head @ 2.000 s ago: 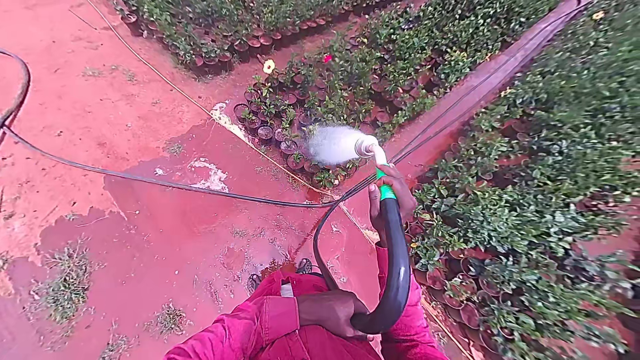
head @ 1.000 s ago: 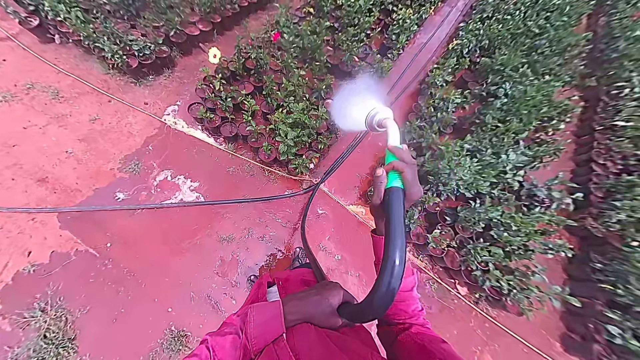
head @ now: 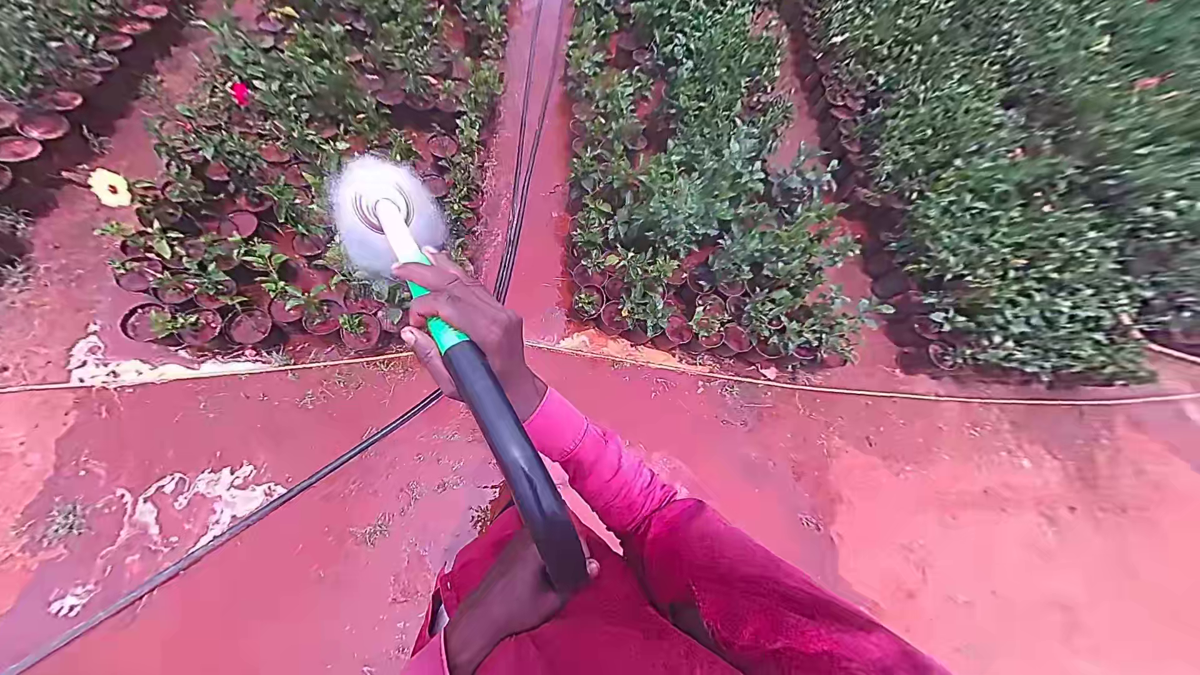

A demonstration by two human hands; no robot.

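My right hand [head: 469,323] is wrapped around the green grip [head: 439,326] of a watering hose fitted with a white spray head [head: 384,208]. A cloud of water spray [head: 412,223] surrounds the head, in front of potted plants on the left. Lower down, near my waist, my left hand [head: 511,595] holds the bent part of the thick black hose [head: 525,478]. Beyond my left hand the hose's course is hidden.
Blocks of potted plants [head: 675,206] stand ahead, with more rows [head: 1012,187] at the right. Thin black hoses [head: 530,141] run up the path between blocks and across the wet red ground at the lower left. A pale cord [head: 844,389] stretches along the pots' front edge.
My right hand and the spray head have swung left, and the spray now falls over the left block of pots. Both hands have kept hold of the hose. The view has turned right.
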